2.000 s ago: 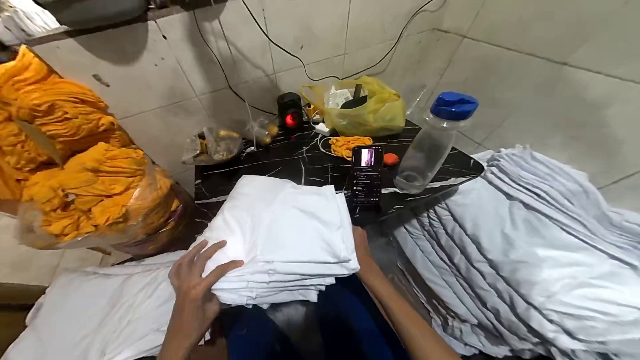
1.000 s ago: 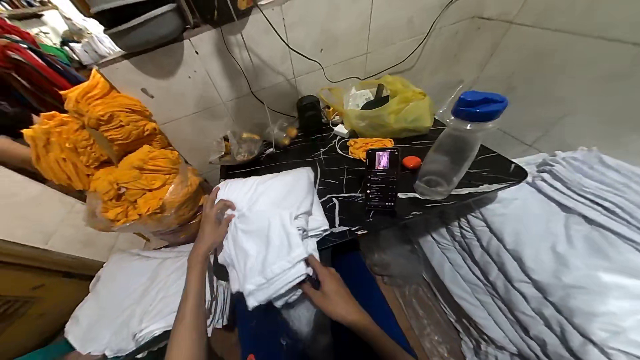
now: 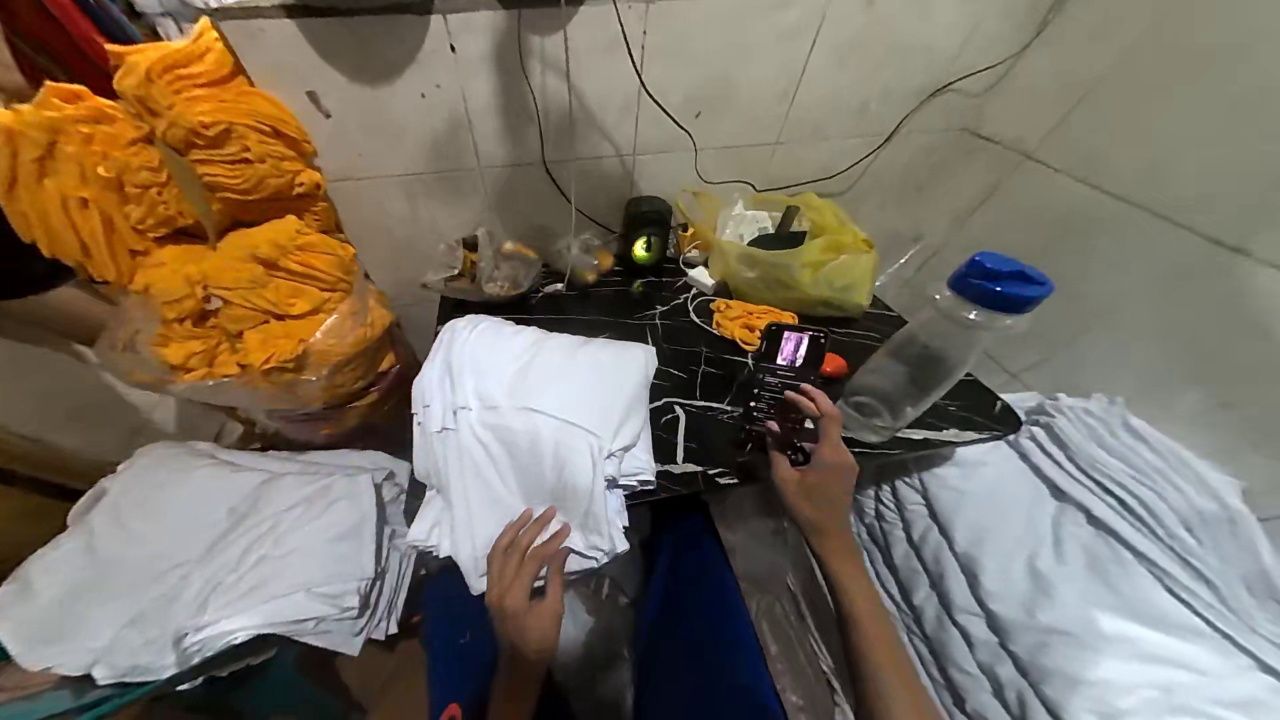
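A stack of folded white cloth [image 3: 530,410] lies on the black marble-patterned table [image 3: 680,380] and hangs over its front edge. My left hand [image 3: 528,585] rests with spread fingers at the front edge of this stack, gripping nothing. On the table's right part, my right hand [image 3: 818,470] is at a smartphone [image 3: 785,375] with a lit screen, its fingers over the lower half and the thumb near the left edge. The phone leans at a tilt; whether the hand grips it or only touches it, I cannot tell.
A clear bottle with a blue lid [image 3: 915,360], a yellow plastic bag [image 3: 790,260], orange cloth strips [image 3: 750,322] and a small black device [image 3: 645,235] stand around the phone. White cloth piles lie left [image 3: 230,550] and right [image 3: 1080,540]. A person's arm [image 3: 50,315] is beside bagged orange cloth [image 3: 260,300].
My right hand has left the white cloth and moved up to the phone. My left hand has moved from the stack's left side to its front edge. The cloth stack now lies flatter.
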